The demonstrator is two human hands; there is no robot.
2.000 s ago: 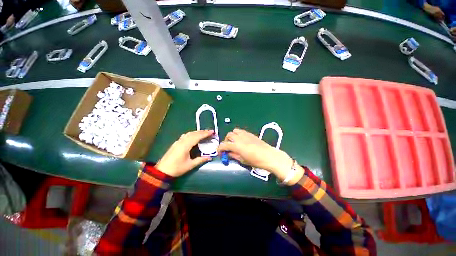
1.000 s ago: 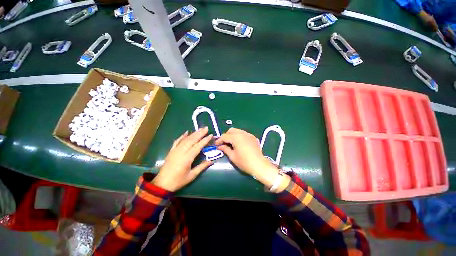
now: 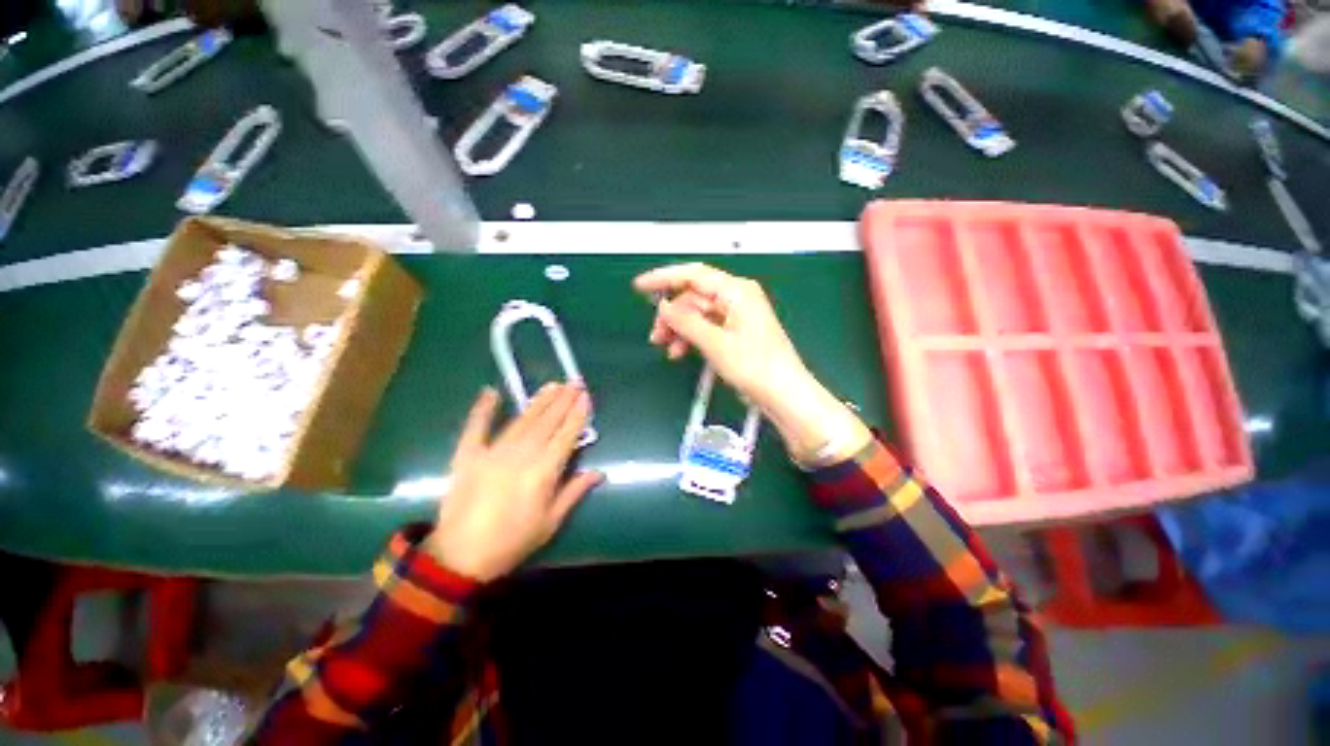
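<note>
A loop unit [image 3: 511, 354] lies on the green bench, rounded end away from me. My left hand [image 3: 514, 485] lies palm down over its lower end, thumb apart, not visibly gripping it; the hand hides most of the block end. A second loop unit [image 3: 716, 462], with a blue and white block end, lies to the right. My right hand [image 3: 725, 332] is raised over its upper part and hides the rounded end. Its index finger points left, the other fingers are curled, and nothing shows in it. A small white part [image 3: 556, 273] lies beyond the first unit.
An open carton [image 3: 365, 372] of white parts stands at left, a pink compartment tray [image 3: 875, 299] at right. A grey post [image 3: 382, 131] rises at the white rail [image 3: 642, 235]. Another small white piece [image 3: 522, 211] and several loop units lie beyond. A person's hand shows at top right.
My right hand has left the first unit and moved up and right, over the second. The blue piece is no longer seen in my fingers. The second unit's blue block end now shows.
</note>
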